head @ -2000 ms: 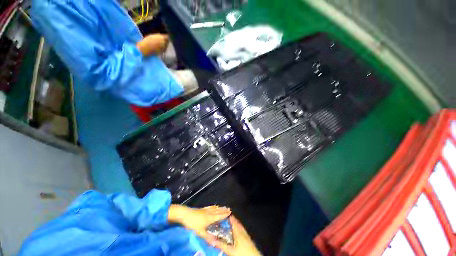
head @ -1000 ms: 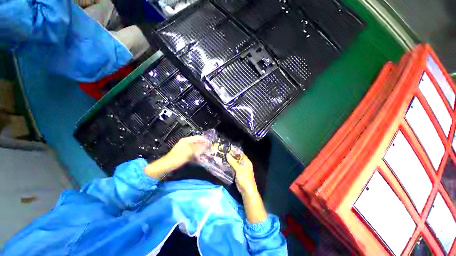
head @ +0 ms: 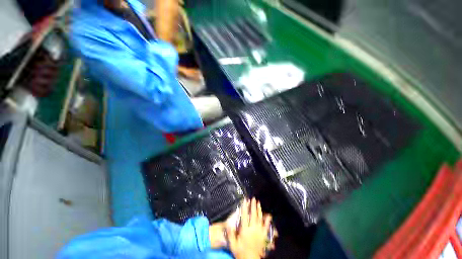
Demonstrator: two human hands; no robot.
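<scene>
At the bottom centre, a clear shiny bag (head: 234,218) shows only in small glints at the edges of my hands. My left hand (head: 219,235) comes in from the left in a blue sleeve and is mostly hidden. My right hand (head: 251,230) lies over it, fingers extended upward and close together, with the bag between the two hands. The picture is blurred, and the bag's contents cannot be made out. A black blister tray (head: 195,177) lies just beyond my hands, with a larger black tray (head: 324,146) on the bench to its right.
A green-matted bench (head: 385,177) runs along the right. A stack of red-orange foam trays (head: 425,222) stands at the lower right. A crumpled white plastic bag (head: 273,81) lies beyond the black trays. A person in a blue smock (head: 137,71) sits at the upper left.
My hands have come together over the bag, which was held open to view between them a second ago. The view has shifted, so the trays and foam stack sit lower and further right.
</scene>
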